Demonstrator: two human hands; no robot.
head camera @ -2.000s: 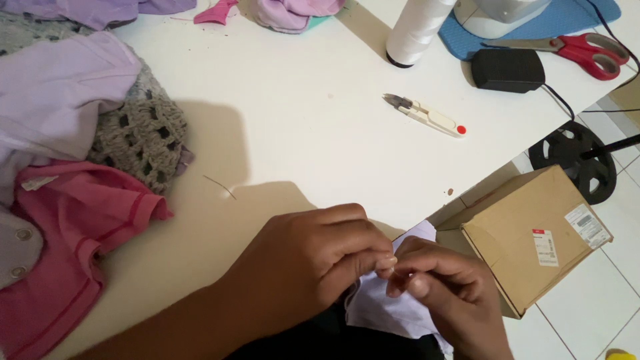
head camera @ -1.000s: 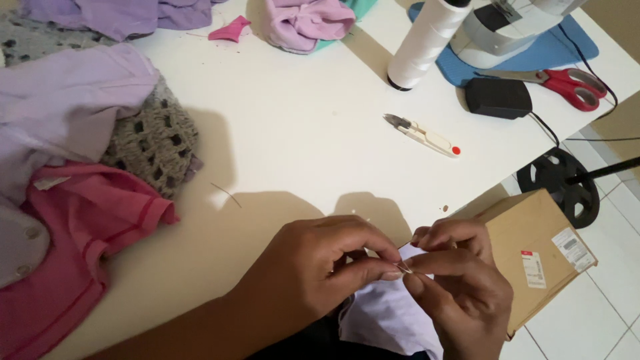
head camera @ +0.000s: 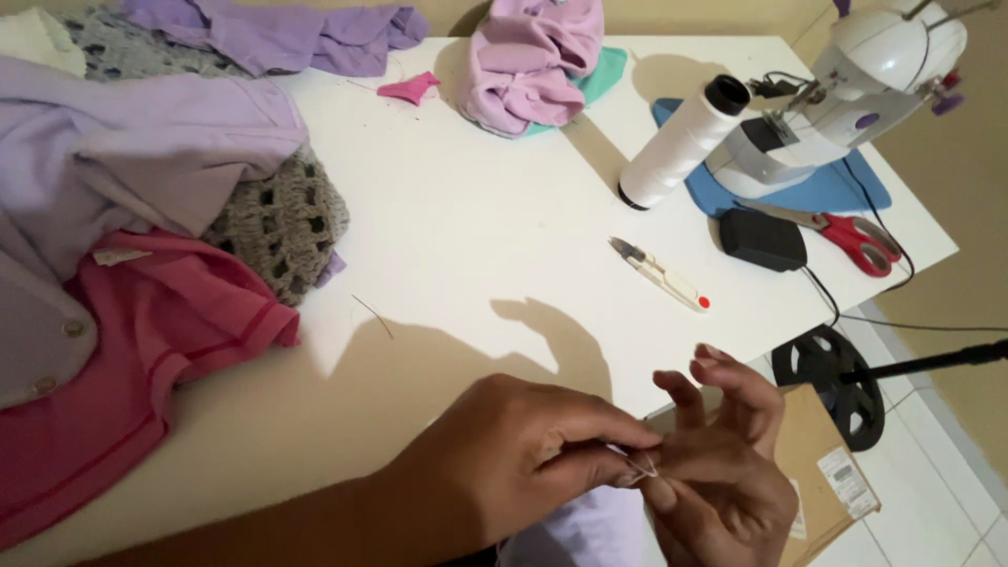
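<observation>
My left hand (head camera: 520, 457) and my right hand (head camera: 724, 472) meet at the lower right, fingertips together. Between the thumbs and index fingers they pinch a thin pale thread (head camera: 647, 468), looped at the tips; whether a needle is there I cannot tell. The right hand's other fingers are raised and spread. Below the hands lies lavender fabric (head camera: 587, 531), partly hidden by them. White thread snips (head camera: 661, 276) with a red dot rest on the table above the hands. A large cone of white thread (head camera: 677, 150) stands farther back.
A white mini sewing machine (head camera: 850, 94) stands on a blue mat (head camera: 854, 185), near red-handled scissors (head camera: 858, 240) and a black power adapter (head camera: 762, 239). Lavender and pink garments (head camera: 213, 315) and grey crochet (head camera: 283, 220) cover the left side. A cardboard box (head camera: 819, 441) sits beyond the table edge.
Both hands stay together at the fingertips, while my right hand's outer fingers have lifted and spread. A pale thread loop now shows between the fingertips. The view has shifted, showing more of the sewing machine.
</observation>
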